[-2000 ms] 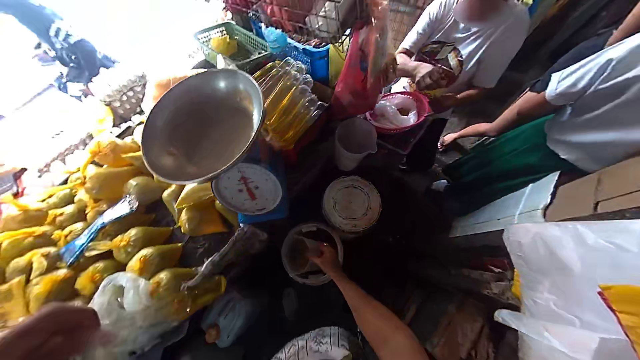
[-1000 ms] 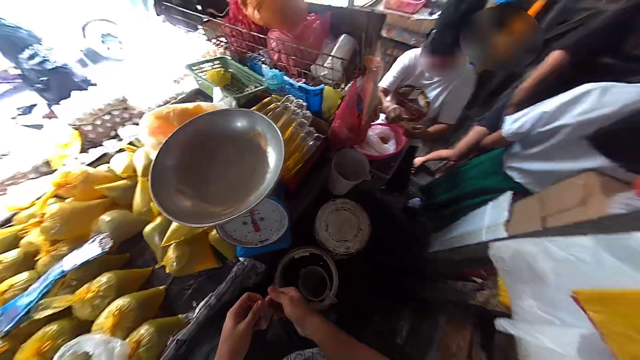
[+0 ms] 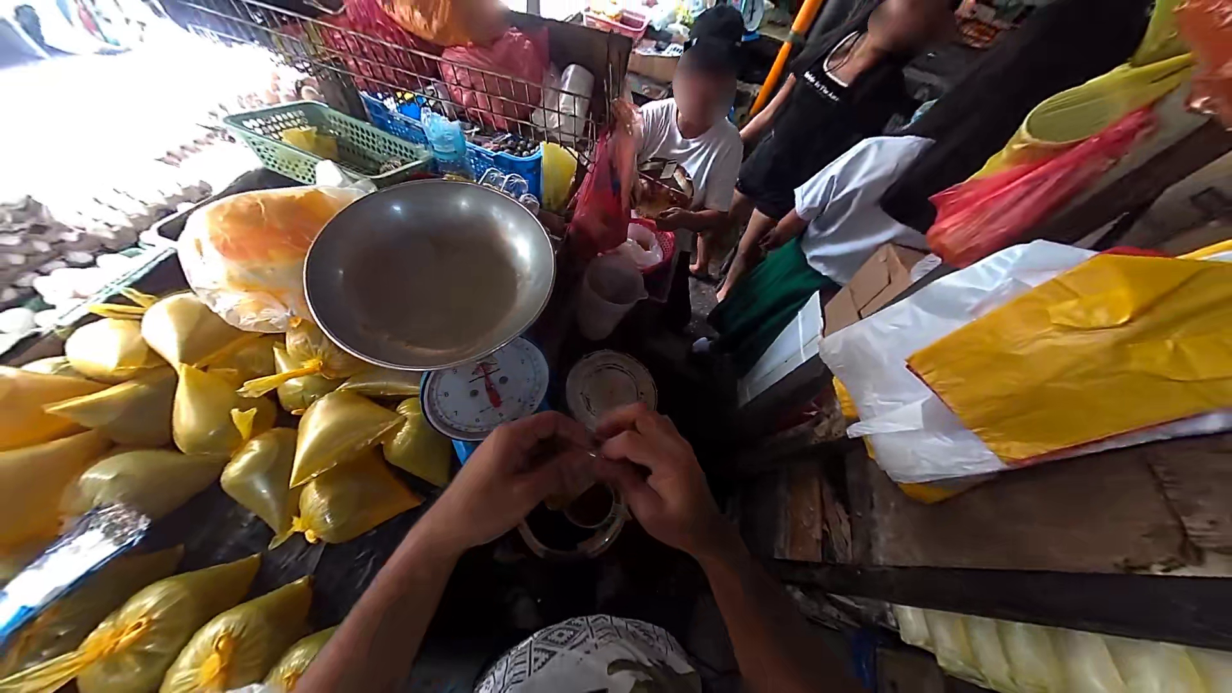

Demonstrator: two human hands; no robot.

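My left hand [image 3: 515, 476] and my right hand [image 3: 654, 472] meet in front of me, their fingertips pinched together on a small thing, perhaps thin plastic, that is mostly hidden. Beneath them stands an open round container [image 3: 575, 553] with a cup of dark liquid [image 3: 590, 504] in it. Just beyond my hands lies a round lid [image 3: 609, 383]. A dial scale [image 3: 487, 387] with a wide metal pan [image 3: 430, 273] stands to the left. Tied yellow plastic bags [image 3: 337, 435], filled full, are piled left of the scale.
A translucent pitcher [image 3: 610, 294] stands beyond the lid. Green [image 3: 327, 140] and blue baskets are at the back left, near egg trays [image 3: 82, 250]. A person in a white shirt [image 3: 701, 154] and others are farther back. Yellow and white plastic bags [image 3: 1068, 356] lie on wood at right.
My right hand has left the open container, where it was two seconds ago, and has joined my left hand. Both hands are now raised over that container. The view has shifted.
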